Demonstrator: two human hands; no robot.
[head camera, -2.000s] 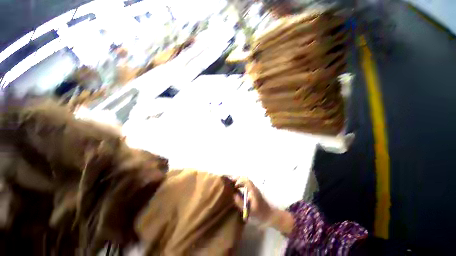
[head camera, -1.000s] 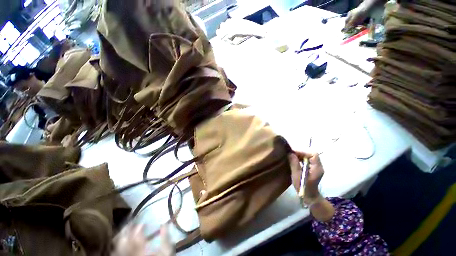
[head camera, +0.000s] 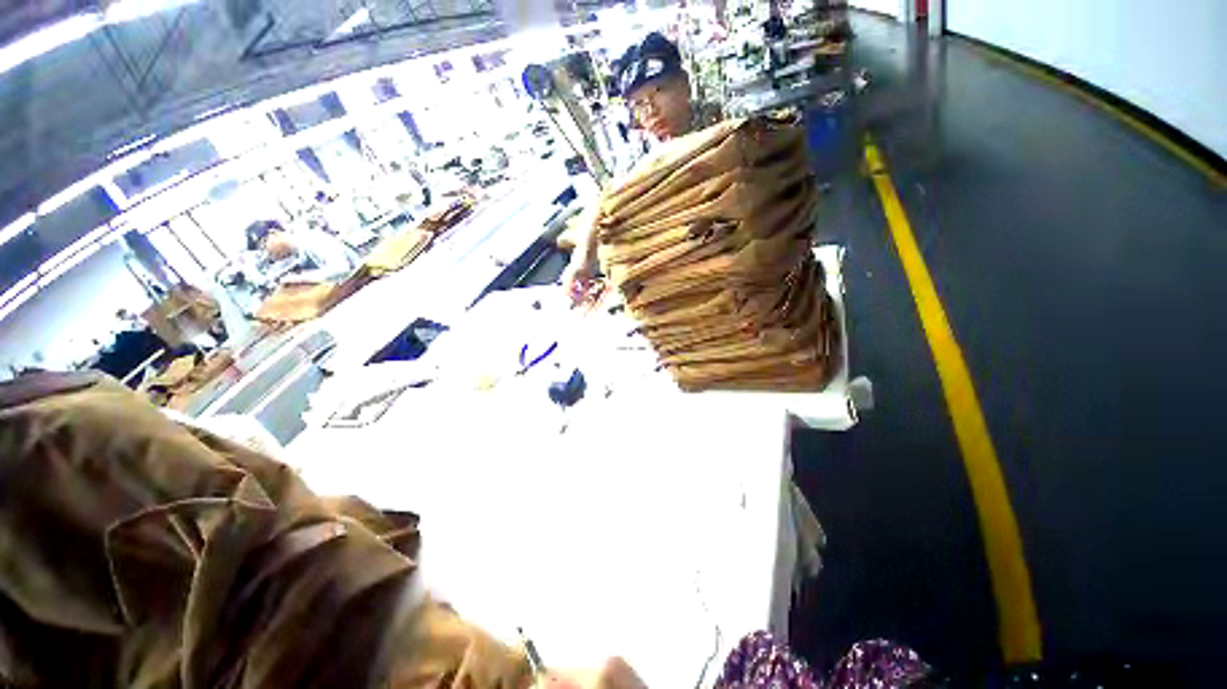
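Observation:
A tan-brown bag (head camera: 464, 657) lies at the bottom edge of the view, mostly cut off. My right hand (head camera: 592, 673) is at the bottom edge, cut off and washed out by glare. A slim pen-like tool (head camera: 530, 651) stands up at its left side, its tip over the table beside the bag. The patterned purple sleeve (head camera: 807, 665) shows to the right. My left hand is out of the picture.
A big loose brown bag pile (head camera: 175, 538) fills the lower left. A tall stack of folded brown pieces (head camera: 720, 256) stands at the white table's (head camera: 592, 525) far right corner. A small black block (head camera: 567, 388) lies mid-table. A person (head camera: 655, 92) is behind the stack; dark floor lies right.
The view has tilted up and swung right. The bag and my right hand have dropped to the bottom edge, and my left hand has left the picture. The person behind the stack now shows.

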